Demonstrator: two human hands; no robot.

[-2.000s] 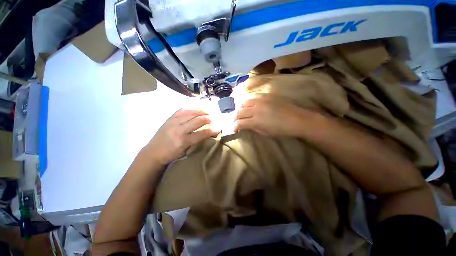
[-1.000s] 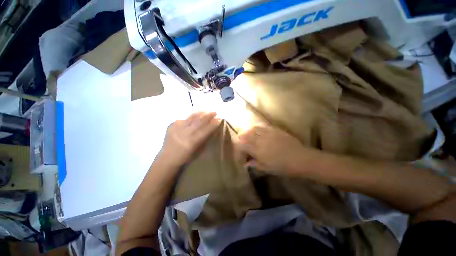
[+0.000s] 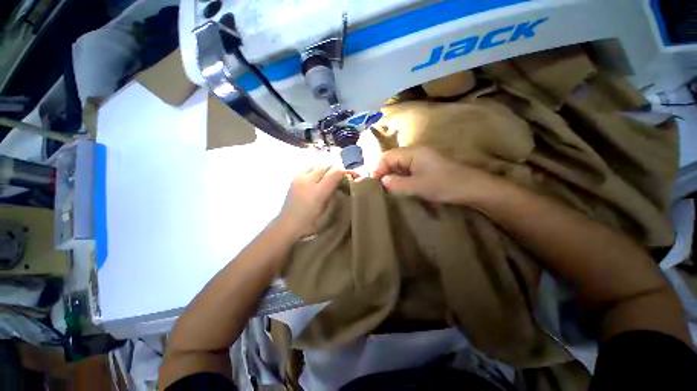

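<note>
A large tan cloth [image 3: 374, 237] lies under and right of the machine head and hangs over the table's front edge in folds. My left hand [image 3: 312, 195] pinches its edge just left of the needle area. My right hand [image 3: 416, 174] pinches the edge just right of it, thumb and finger together. The cloth hangs in a long flat fold between my hands. The white sewing machine [image 3: 367, 46] stands above, its grey knob [image 3: 351, 156] over my fingertips. Bright glare hides the needle and presser foot.
The white tabletop [image 3: 153, 206] extends left, with blue tape [image 3: 101, 206] at its left edge. Tan pieces [image 3: 229, 122] lie at the back left. A curved metal guard [image 3: 229, 88] is on the machine head. White and tan cloth [image 3: 260, 351] hangs below the table edge.
My right hand has moved up and back to the needle area, and my left hand slightly right. The cloth in front now hangs in a flat fold, and its lower left part has shifted right.
</note>
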